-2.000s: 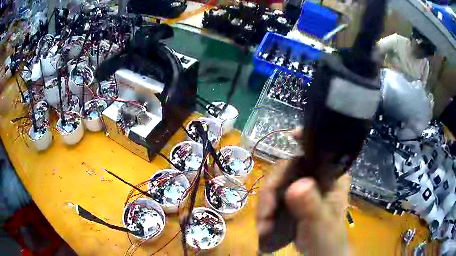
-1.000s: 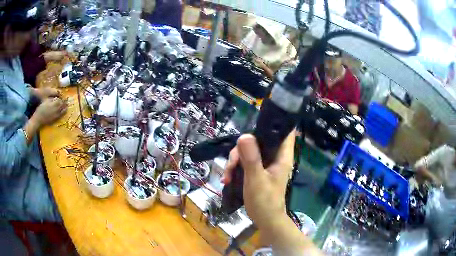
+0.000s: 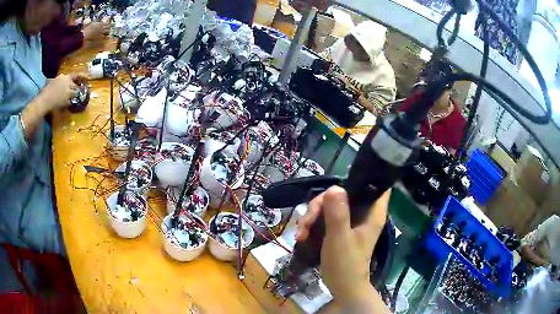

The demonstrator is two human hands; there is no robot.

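My right hand [image 3: 350,245] is closed around a thick black electric screwdriver [image 3: 368,175] with a pale label band and a cord at its top. The tool tilts, its lower end over the metal mechanism of the pale-fronted screw feeder [image 3: 265,257]; whether they touch cannot be told. My hand and the tool hide part of the feeder. My left hand is not in view. White cup housings [image 3: 128,228] with boards, thin wires and black rods stand left of the feeder.
A person in light blue sleeves [image 3: 31,116] works at the left bench edge. Other people sit beyond. A blue parts bin [image 3: 473,245] and a clear tray [image 3: 454,285] lie at right. Black assemblies [image 3: 270,92] are heaped behind the housings. A cord [image 3: 522,113] loops overhead.
The view has swung left and up from the earliest frame, showing more bench and people. In the last second, the hand and screwdriver have shifted slightly right in view, still gripped.
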